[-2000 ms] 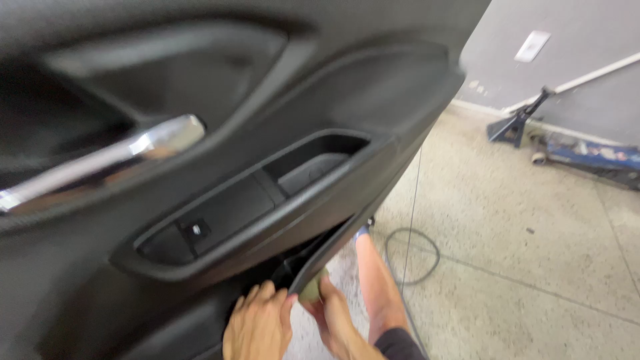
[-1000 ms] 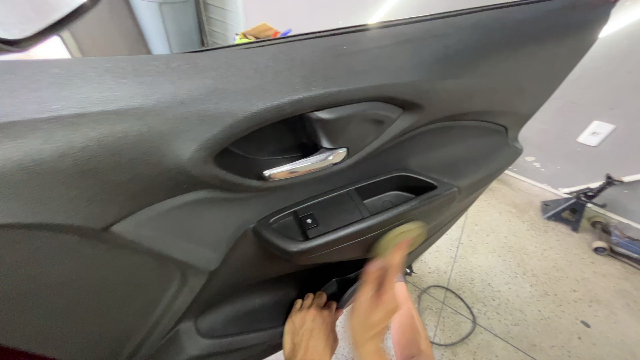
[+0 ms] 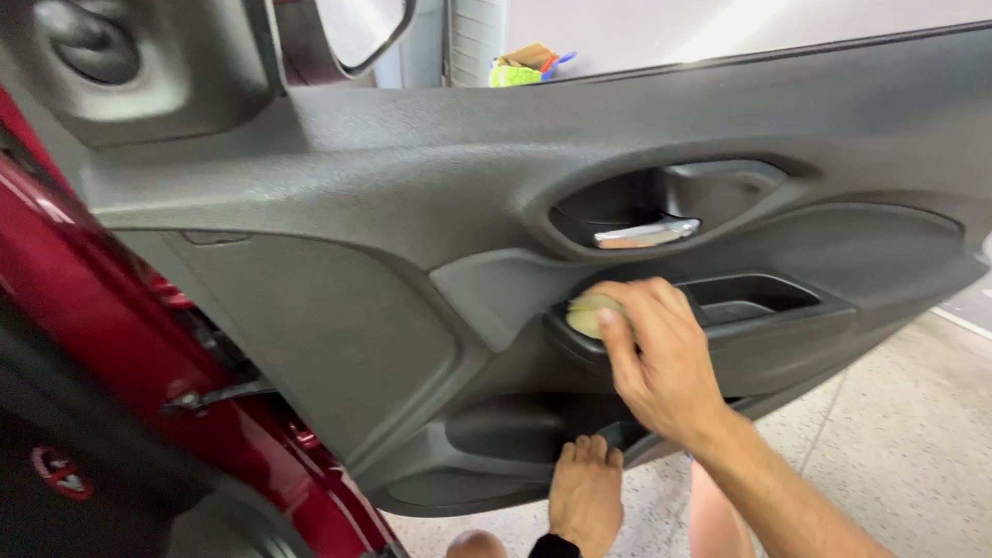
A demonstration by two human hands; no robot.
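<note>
My right hand (image 3: 663,349) grips a round yellowish-green applicator pad (image 3: 595,315) at the front end of the armrest on a black plastic car door panel (image 3: 372,186). The pad's edge shows between thumb and fingers and hides the window switch area. Above it is the chrome inner door handle (image 3: 649,233). Lower down, my left hand (image 3: 587,492) rests with its fingertips over the edge of the door's storage pocket (image 3: 508,430); whether it grips the edge is hidden. The pull cup (image 3: 748,298) is just right of my right hand.
The red door frame (image 3: 256,434) and a door check strap (image 3: 232,394) are at the left. A side mirror (image 3: 364,31) stands at the top, with a box of colourful items (image 3: 531,66) behind the door. Speckled floor (image 3: 914,403) shows below, along with bare legs.
My right hand with the pad has moved from the storage pocket up to the armrest, then left along it. My left hand remains at the pocket. The view has swung left.
</note>
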